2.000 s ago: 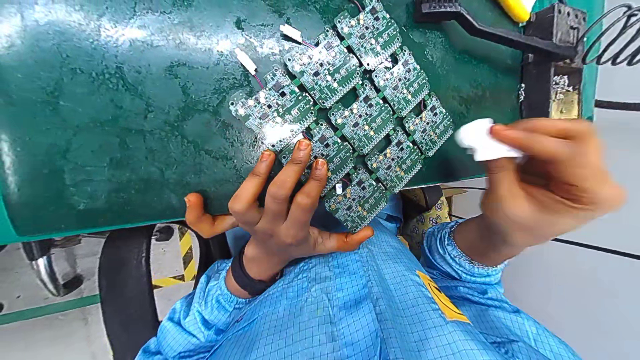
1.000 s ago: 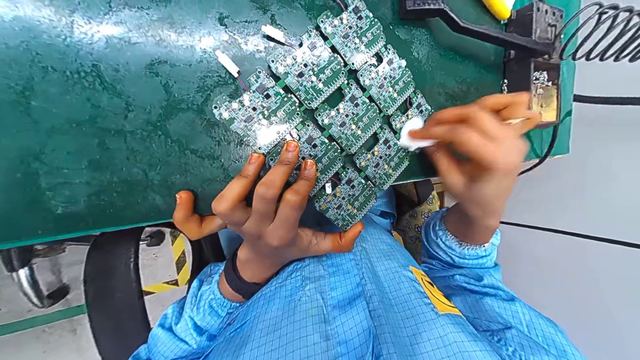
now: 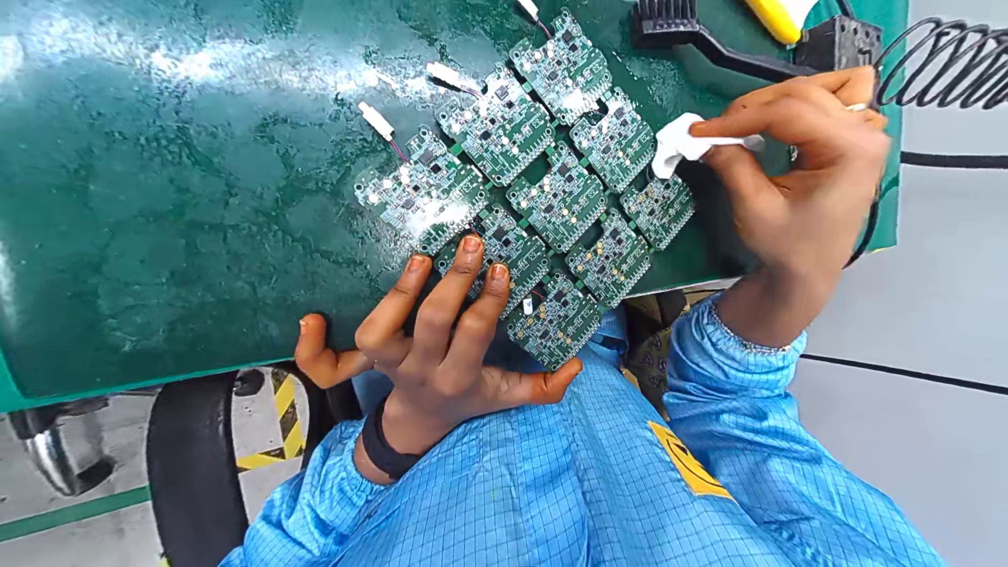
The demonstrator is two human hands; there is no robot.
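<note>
A panel of several joined green circuit boards lies slantwise on the green table mat, reaching its near edge. Short wires with white connectors stick out from its far left side. My left hand rests with fingers spread, three fingertips on the lower left boards and the thumb beside the nearest board. Pinched between the thumb and fingers of my right hand is a crumpled white cloth or wipe, at the upper edge of the rightmost board. Whether the wipe touches the board is not certain.
A black brush lies beyond the boards, its handle running right toward a black block-shaped device. A yellow and white object is at the far edge of view. A coiled black cable hangs at the right. The green mat extends left.
My right hand with the white wipe has moved from right of the panel to its right-hand boards, then a little farther up the panel. My left hand has stayed on the boards.
</note>
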